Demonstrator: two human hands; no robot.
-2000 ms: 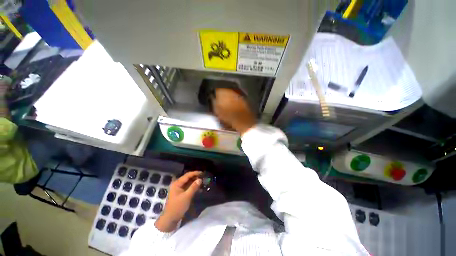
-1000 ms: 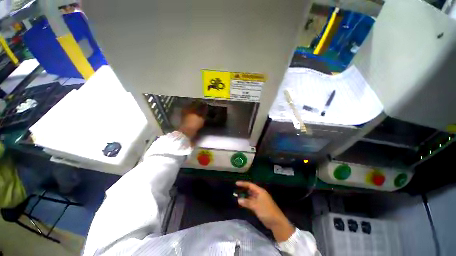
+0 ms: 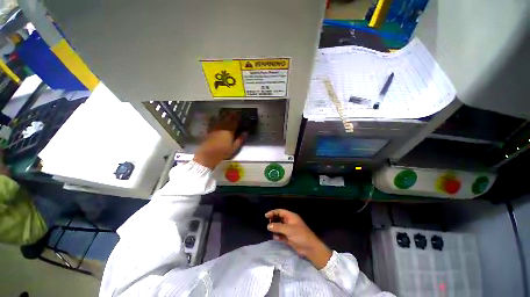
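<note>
My left hand reaches into the opening of the left machine, its blurred fingers at the black fixture; whether they hold a part is hidden. My right hand is above my lap, thumb and fingertips pinched on what looks like a small black part, barely visible against the dark background. The right parts tray has three black parts near its far edge. Several black parts sit in the left parts tray, mostly hidden by my sleeve.
A green button and red emergency stop sit below the opening. A white tray stack with one black part stands left. The control screen, record sheet and right machine's button panel are right. A person's yellow-green sleeve shows far left.
Two seconds ago my right hand was in the machine and my left held a black part above my lap; they have swapped places. Since one second ago, my left hand has shifted onto the fixture.
</note>
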